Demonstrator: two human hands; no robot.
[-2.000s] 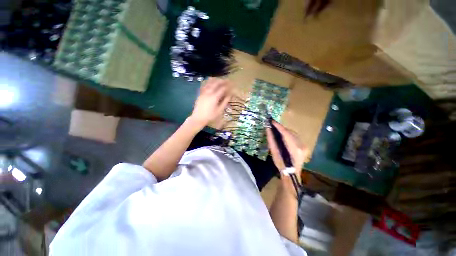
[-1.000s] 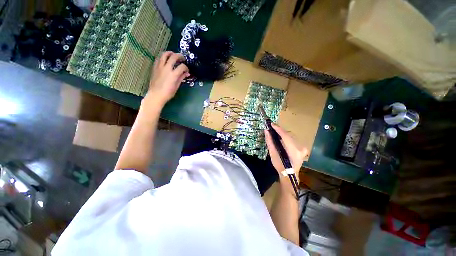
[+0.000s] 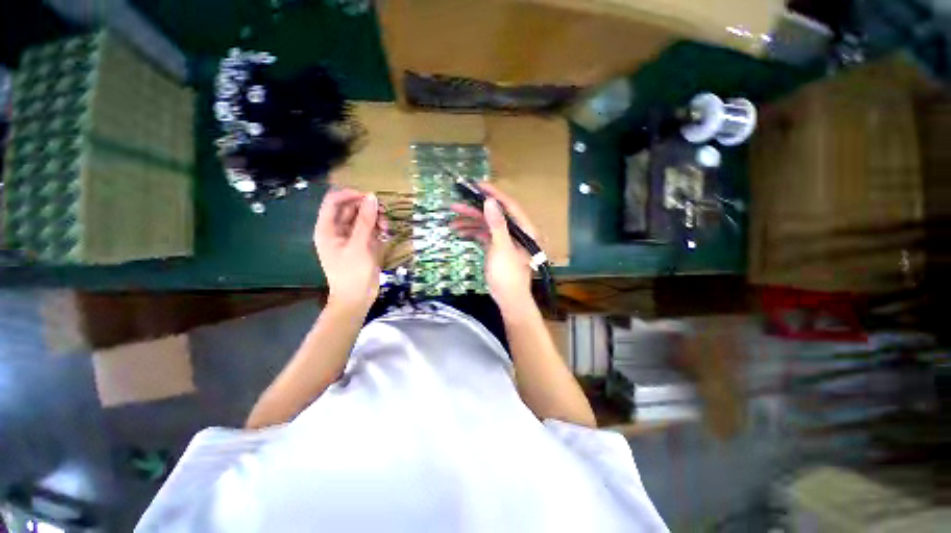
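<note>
The green-and-white circuit board panel [image 3: 452,255] lies flat on the cardboard mat [image 3: 534,177]. Thin dark lead wires [image 3: 398,213] fan from its left edge, with silvery ends near its lower left corner. My right hand [image 3: 503,242] holds the black soldering iron [image 3: 513,229] over the panel, its tip pointing up and left. My left hand [image 3: 351,242] is at the panel's left, fingertips pinched together beside the wires; blur hides whether a component is between them. The component pile [image 3: 287,130], black wires with white rings, lies beyond my left hand.
The strapped stack of panels [image 3: 141,156] stands at the far left. A large cardboard box [image 3: 521,42] is behind the mat, with a dark patterned strip [image 3: 485,94] along its edge. The dark soldering station [image 3: 673,193] and white reel [image 3: 720,120] are at the right. Another carton [image 3: 834,182] stands beyond.
My left hand has moved from the component pile to the wires beside the panel. My right hand still holds the iron over the panel. The camera view has turned and shifted.
</note>
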